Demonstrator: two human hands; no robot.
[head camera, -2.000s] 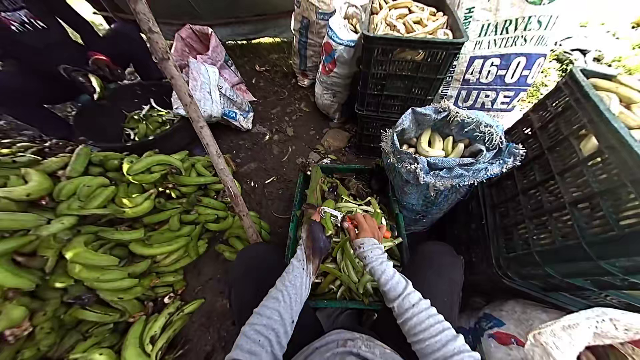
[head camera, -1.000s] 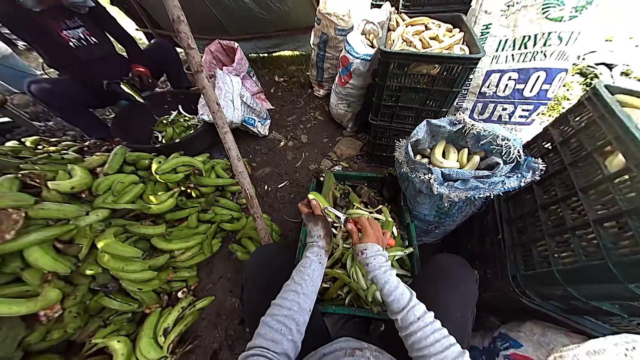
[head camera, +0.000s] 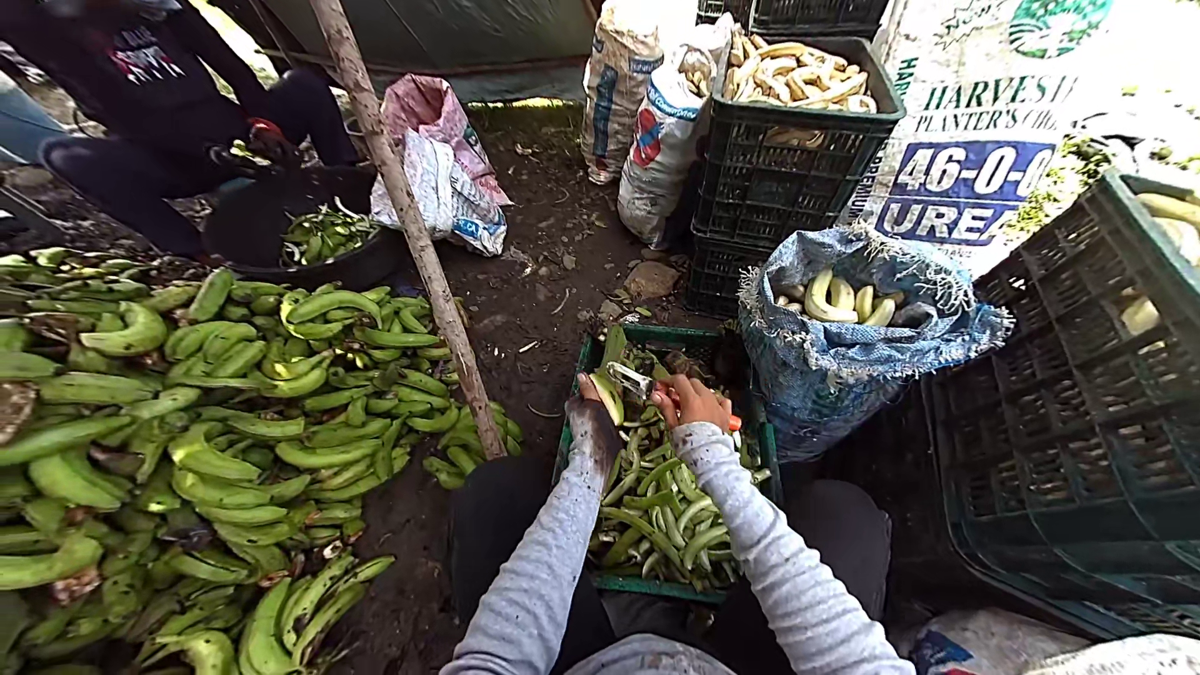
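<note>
My left hand (head camera: 592, 427), darkly stained, holds a partly peeled green plantain (head camera: 609, 394) over a green plastic crate (head camera: 641, 589) of peel strips (head camera: 670, 516). In my right hand (head camera: 696, 405) is a peeler (head camera: 630, 379) with a metal head and an orange handle; its head is at the plantain. Right of the crate stands a blue woven sack (head camera: 806, 375) with peeled plantains (head camera: 834, 298) in it. Unpeeled green plantains (head camera: 253, 450) form a large heap on the left.
A wooden pole (head camera: 412, 216) slants down beside the heap. Behind are stacked black crates (head camera: 787, 178) topped with peeled plantains and filled sacks (head camera: 656, 159). A large dark crate (head camera: 1078, 403) stands at right. At upper left, a person (head camera: 178, 112) sits by a black tub (head camera: 309, 272) holding peels.
My hands stay over the crate. The peeler's head has come against the plantain, which is tilted differently than a second ago. The view has shifted, showing more of the seated person.
</note>
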